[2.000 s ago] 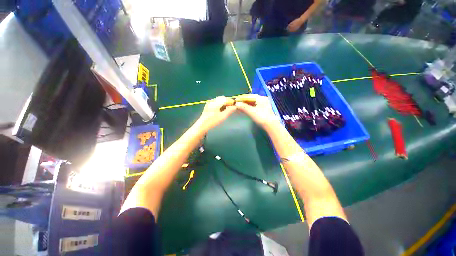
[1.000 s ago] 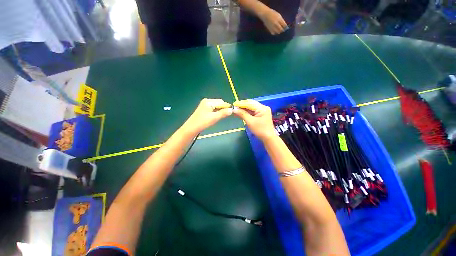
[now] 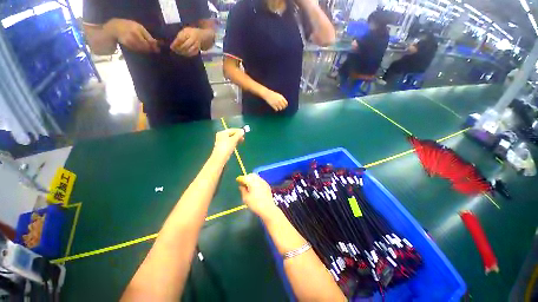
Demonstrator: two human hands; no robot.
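My left hand (image 3: 229, 141) is stretched forward over the far part of the green mat. A small white piece (image 3: 246, 128) shows at its fingertips, seemingly pinched. My right hand (image 3: 257, 193) is nearer and lower, just left of the crate's far left corner, with its fingers curled. Its fingertips look yellowish; whether they hold anything is unclear. A black cable with a white tag (image 3: 200, 256) lies blurred on the mat beside my left forearm, partly cut off by the lower edge.
A blue crate (image 3: 408, 227) full of black harnesses with white tags stands right. Red wire bundles (image 3: 451, 168) lie beyond it. A blue tray (image 3: 50, 230) with orange parts is left. A white speck (image 3: 158, 189) lies on the mat (image 3: 127, 156). Two people stand across the bench.
My hands, together before, are now apart; the left has reached forward, the right is lower. The view has tilted up, showing more of the people and the floor behind.
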